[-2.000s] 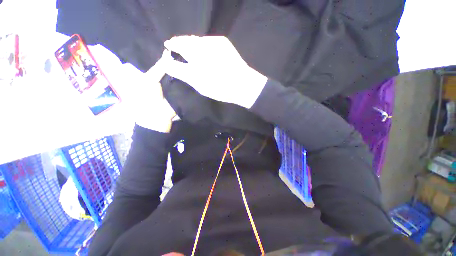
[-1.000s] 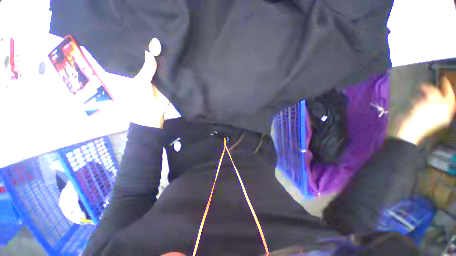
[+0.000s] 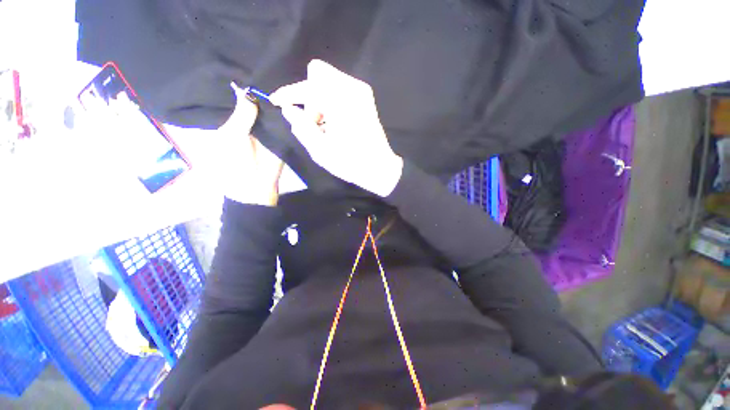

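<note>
The black garment [image 3: 448,72] is spread over the white table, its near edge hanging toward my body. My left hand [image 3: 248,164], overexposed, pinches the garment's edge at the left, thumb on top. My right hand [image 3: 344,124] is just right of it, above the cloth, with fingertips closed on a thin bright needle [image 3: 259,94]. The needle points left to my left thumb tip, where a small pale and gold item shows; whether it is a button I cannot tell. No thread can be made out.
A red-edged phone [image 3: 136,128] lies on the white table [image 3: 72,212] at left, beside a small grey disc [image 3: 70,116]. Blue crates [image 3: 68,344] stand below left. A crate with purple cloth [image 3: 596,200] stands right, and another blue crate [image 3: 652,340] lower right.
My right hand was on the garment, swung far out to the right, and is now back beside my left hand with the needle showing. My left hand has stayed at the cloth edge.
</note>
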